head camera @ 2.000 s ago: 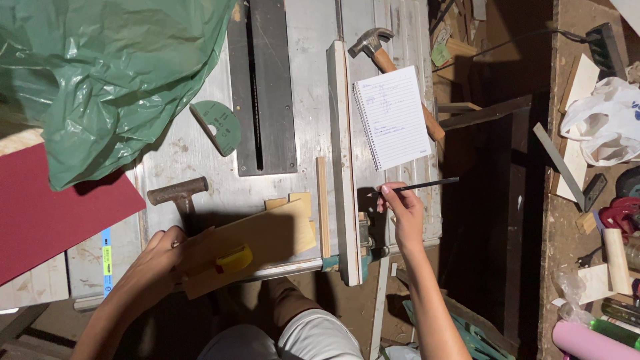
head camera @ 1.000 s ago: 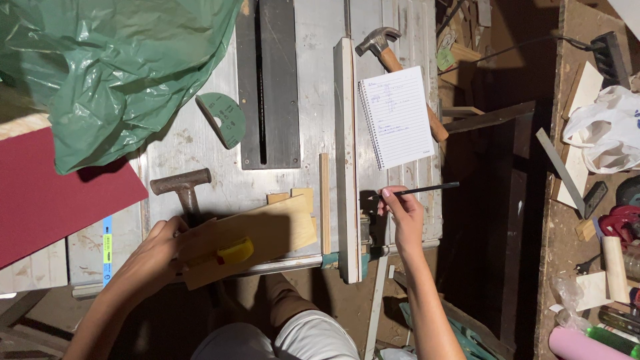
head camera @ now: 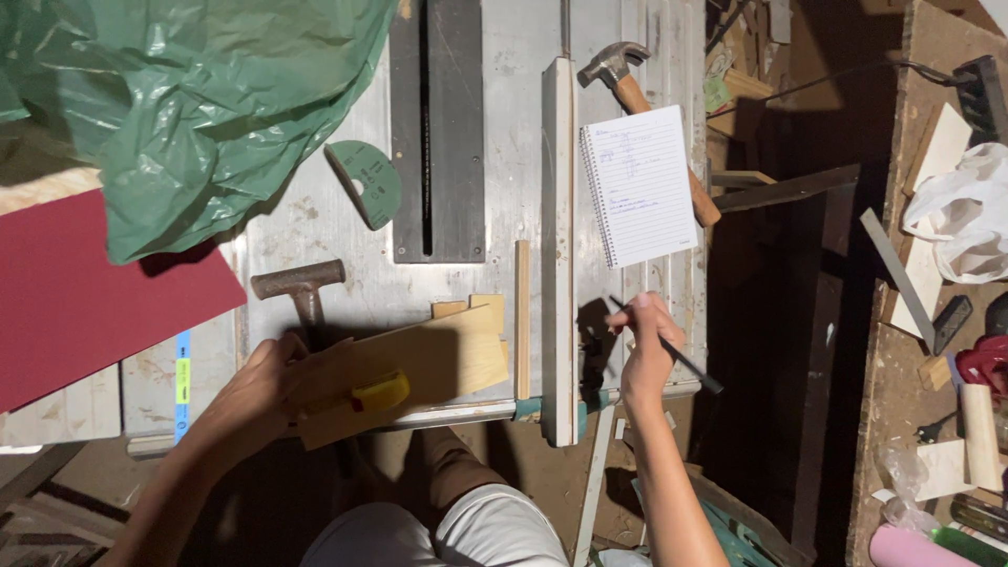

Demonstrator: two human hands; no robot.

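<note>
My left hand [head camera: 268, 386] grips the left end of a thin wooden board [head camera: 449, 358]. A yellow-cased tape measure or similar small tool [head camera: 382, 391] lies against that board, partly in shadow. My right hand [head camera: 650, 339] holds a black pencil [head camera: 689, 366] to the right of the saw fence [head camera: 560, 252]. Above that hand, a spiral notebook [head camera: 642, 189] bearing handwriting lies over the wooden handle of a claw hammer [head camera: 618, 67]. Small wood pieces [head camera: 490, 311] show behind the board, and a narrow wood strip [head camera: 522, 315] stands left of the fence.
A rusty T-shaped metal tool [head camera: 303, 283], a half sanding disc [head camera: 368, 185] and a green plastic bag [head camera: 236, 102] lie on the metal saw table [head camera: 512, 79]. A red sheet [head camera: 94, 299] is at left. At right, a cluttered bench [head camera: 886, 331] holds a white plastic bag [head camera: 965, 213].
The pencil in my right hand has swung from nearly level to slanting down to the right. My left hand still holds the board.
</note>
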